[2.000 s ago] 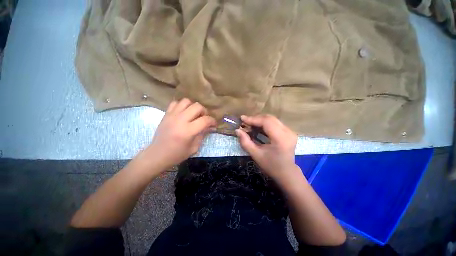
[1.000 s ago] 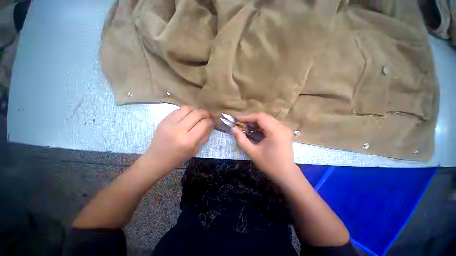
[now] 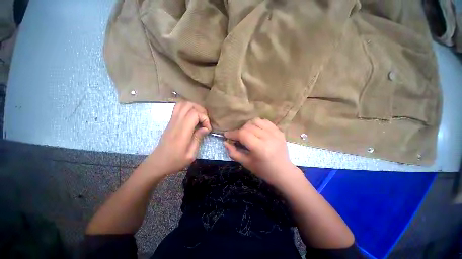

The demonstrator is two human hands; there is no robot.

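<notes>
A tan jacket (image 3: 283,60) lies spread on the pale table, its front edge with snap fasteners (image 3: 304,136) towards me. My left hand (image 3: 183,132) pinches the cloth edge at the centre with thumb and fingers. My right hand (image 3: 262,149) is closed around the thread snips (image 3: 218,135), just right of my left hand. Only the silver tips show clearly, at the jacket's edge; the dark body is mostly hidden in my fingers. Whether the blades touch a thread cannot be seen.
The pale blue-white table (image 3: 61,96) ends just below my hands. A blue plastic bin (image 3: 377,207) is below the edge on the right. Other tan garments (image 3: 447,25) lie at the far right. The jacket's pocket flap with a button (image 3: 391,76) is at the right.
The jacket has shifted right in the view since the first frame. The snips have dropped from over the cloth to its near edge, and my right hand now covers more of them.
</notes>
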